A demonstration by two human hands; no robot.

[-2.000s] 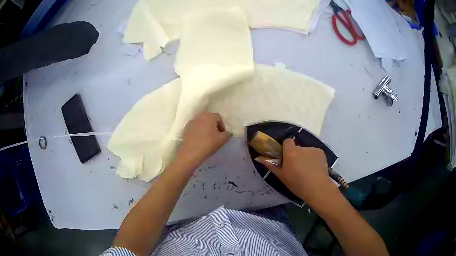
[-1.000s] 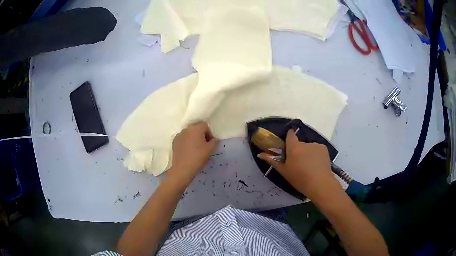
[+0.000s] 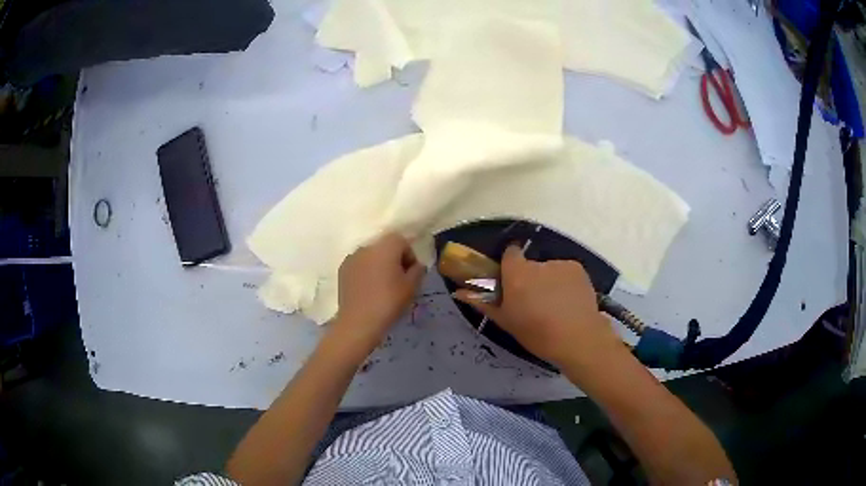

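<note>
A cream cut panel (image 3: 617, 195) lies curved across the table, its middle part folded over. My left hand (image 3: 378, 285) has its fingers closed on the panel's lower inner edge. My right hand (image 3: 551, 308) holds the steam iron (image 3: 579, 258) near its wooden handle, with a small shiny tool partly showing in the fingers. The iron's tip is close beside my left fingers, and its upper side overlaps the panel's lower edge. A thin white tape (image 3: 233, 268) runs in from the left to the panel.
A phone (image 3: 193, 196) and small ring (image 3: 103, 213) lie left. A dark pad (image 3: 142, 33) is upper left. More cream panels (image 3: 627, 47) lie at the back. Red-handled scissors (image 3: 720, 100), white paper (image 3: 760, 85), a silver clip (image 3: 765, 220) and the black hose (image 3: 793, 218) are right.
The view has shifted, so the table's things sit farther right. The iron has moved left along the panel's edge, up to my left hand. The hose now curves in front of the clip's side.
</note>
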